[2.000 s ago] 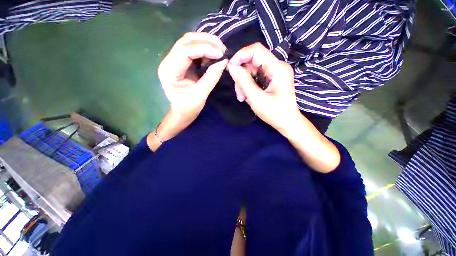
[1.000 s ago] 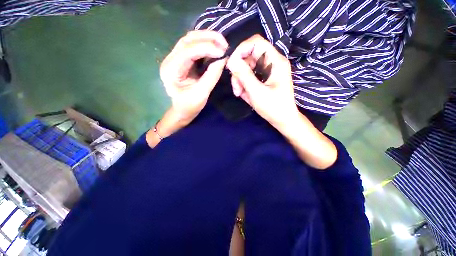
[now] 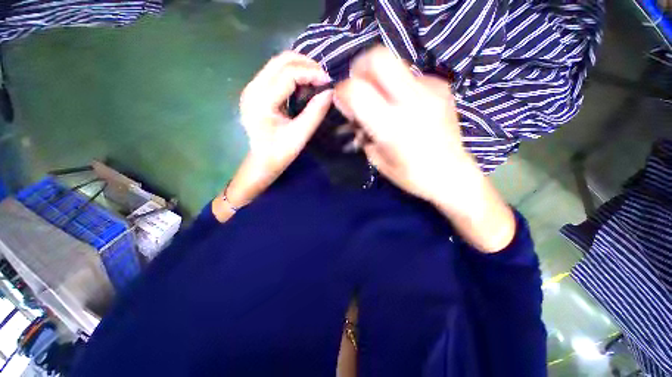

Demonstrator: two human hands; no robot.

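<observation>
A navy-and-white striped garment (image 3: 508, 66) lies bunched at the top centre and right, beyond my hands. Its plain dark facing (image 3: 343, 158) runs down between my hands towards my lap. My left hand (image 3: 284, 110) pinches the edge of the dark cloth between thumb and fingers. My right hand (image 3: 401, 118) is blurred, close beside the left fingertips and over the cloth. Its fingers are curled, and a small dark thing shows unclearly under the palm. I cannot make out a needle or thread.
Green floor (image 3: 147, 96) shows at left. A blue crate (image 3: 81, 213) and an open cardboard box (image 3: 125, 188) stand at lower left beside a grey-covered surface (image 3: 55, 250). Striped cloth hangs at right (image 3: 634, 258) and at upper left (image 3: 81, 16).
My right hand has turned over so its back shows more, and it is blurred by motion. My left hand keeps its pinch in nearly the same place.
</observation>
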